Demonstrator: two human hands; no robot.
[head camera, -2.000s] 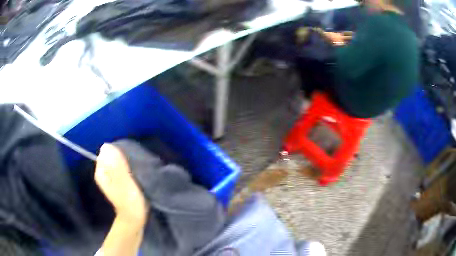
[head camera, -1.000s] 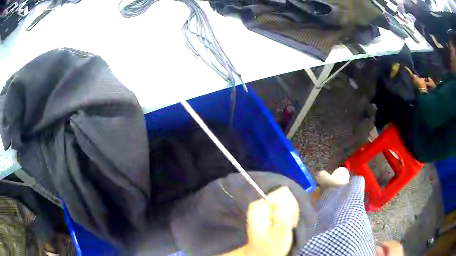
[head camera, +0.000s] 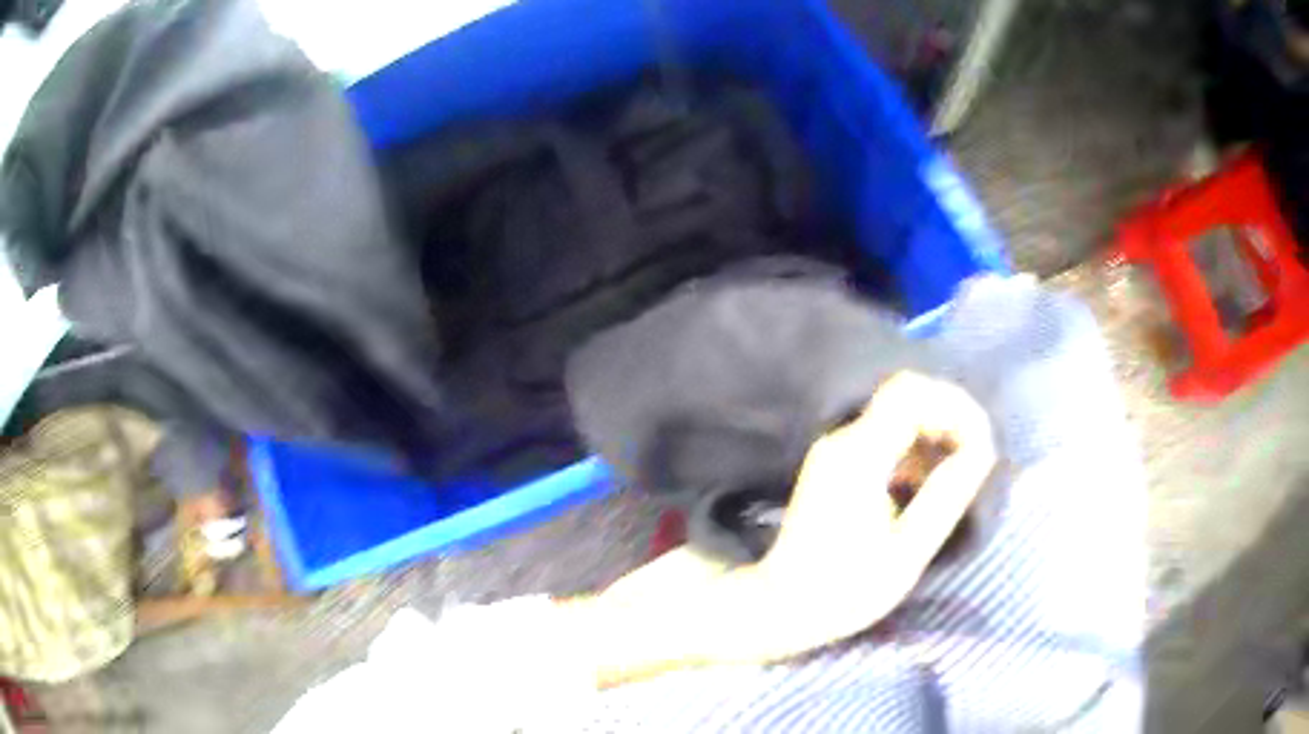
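Observation:
My left hand (head camera: 897, 502) reaches in from the lower left over the lap, blurred, with fingers curled at the edge of a dark grey garment (head camera: 732, 366). The garment's rounded, doubled cloth lies over the near rim of a blue bin (head camera: 460, 542). A small dark patch shows between thumb and fingers; I cannot tell what it is. No rod or cord can be made out in the hand. My right hand is not in view.
Another dark grey garment (head camera: 259, 215) hangs from the white table (head camera: 381, 26) over the bin's left side. Dark cloth (head camera: 574, 244) fills the bin. A checked apron (head camera: 1048, 502) covers the lap. A red stool (head camera: 1199, 287) stands right, a tan cloth bundle (head camera: 65, 545) left.
The view has tilted down and come closer to the bin. The pale rod that was in my left hand no longer shows. The other hand at the lower right has left the picture.

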